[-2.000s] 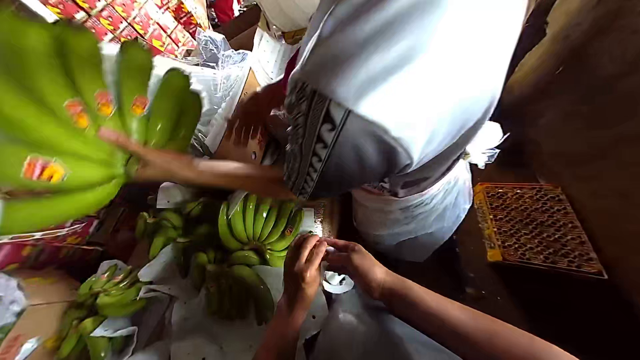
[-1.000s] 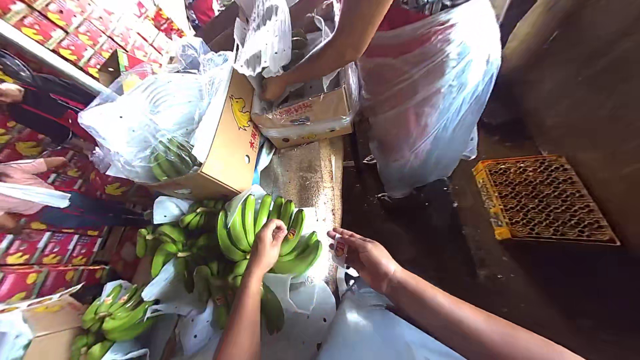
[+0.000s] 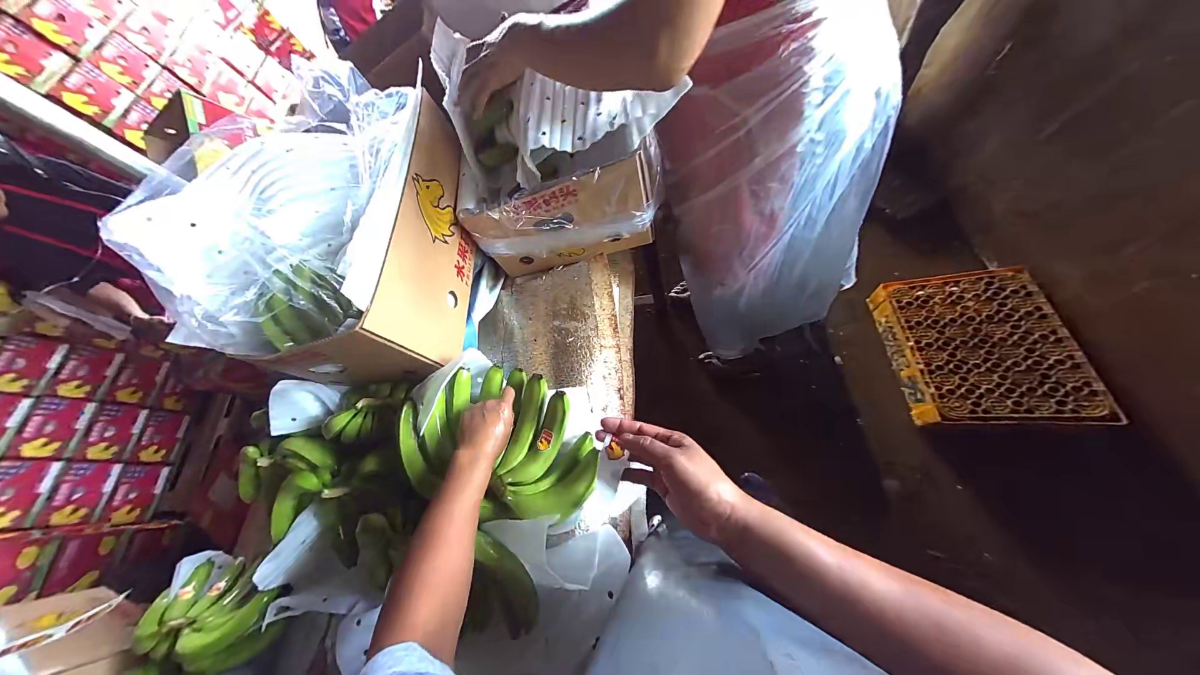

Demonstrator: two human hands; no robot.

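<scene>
A hand of green bananas [image 3: 534, 469] lies on white liner sheets at the middle of the view, one finger bearing a small sticker [image 3: 545, 440]. My left hand [image 3: 486, 427] rests on its upper fingers, the fingertips curled between them; whether it grips is unclear. Just right of the bananas is my right hand [image 3: 670, 464], thumb and fingers around a small sticker [image 3: 614, 451] at the fingertips. More green bananas [image 3: 309, 469] lie left of my left forearm, and another cluster [image 3: 211, 619] sits at the lower left.
An open carton [image 3: 412, 281] with plastic-wrapped bananas stands at upper left. Behind it a co-worker's arm [image 3: 619, 42] reaches into a second carton [image 3: 562, 220]. An orange plastic crate [image 3: 998, 347] lies on the floor at right. Stacked red cartons [image 3: 80, 450] line the left side.
The co-worker's arm and the banana hand it held at upper left have moved away from there. My hands, close together two seconds ago, are now apart, the left one on the bananas.
</scene>
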